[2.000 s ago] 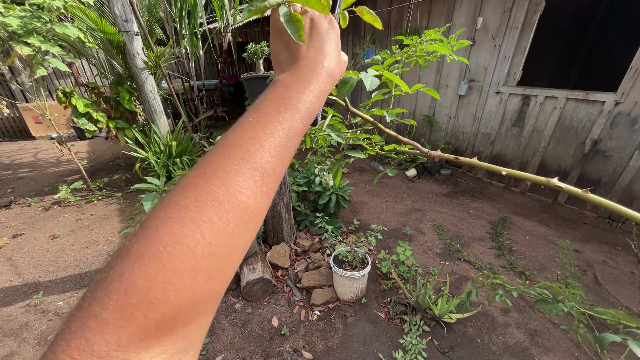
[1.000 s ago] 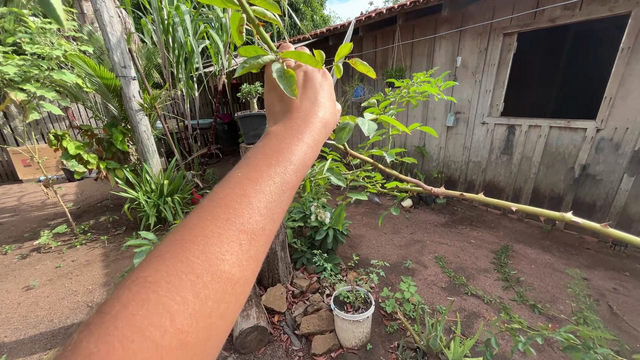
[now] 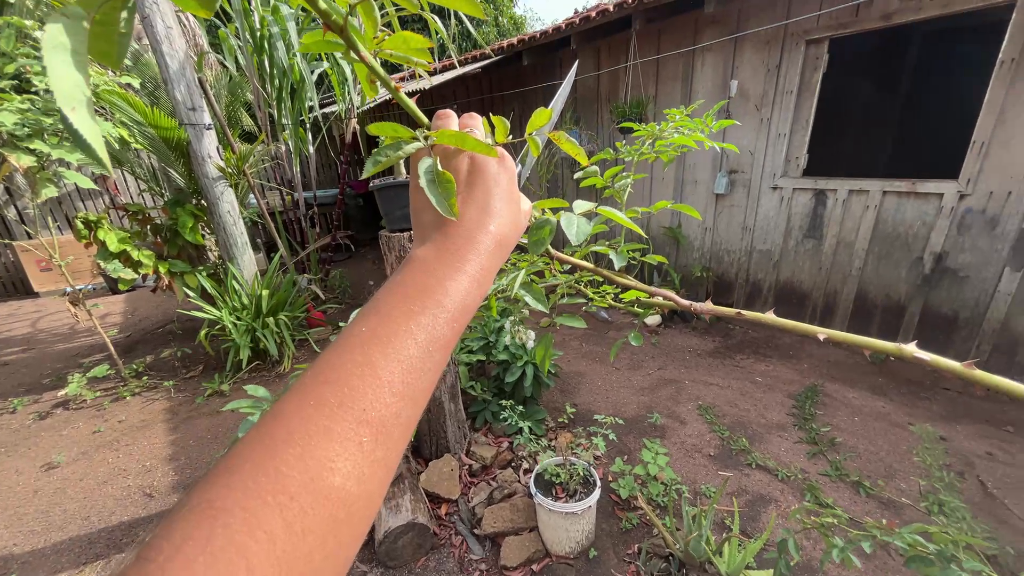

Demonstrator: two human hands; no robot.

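My left hand (image 3: 472,184) is raised near the upper middle, its back towards me and its fingers curled. From behind its right side a pointed metal blade (image 3: 552,120) juts upward; the hand hides the handle, and whether it is a knife or scissors cannot be told. A green thorny stem (image 3: 372,64) slants down to the fingertips; whether the fingers touch it is hidden. Serrated leaves (image 3: 438,188) hang in front of the hand. Another thorny stem (image 3: 800,326) runs from the right edge to the leaves just right of the wrist. My right hand is out of view.
Below stand a white plastic bucket with a plant (image 3: 566,520), broken stones (image 3: 509,516) and a wooden post (image 3: 442,412). A leaning pole (image 3: 196,136) rises at left. Behind are a plank wall (image 3: 744,232) with a dark window opening and a thin line (image 3: 696,50).
The view has tilted upward, bringing more of the wall and roof in. The blade shows more fully beside my left hand, which was also raised among the leaves before.
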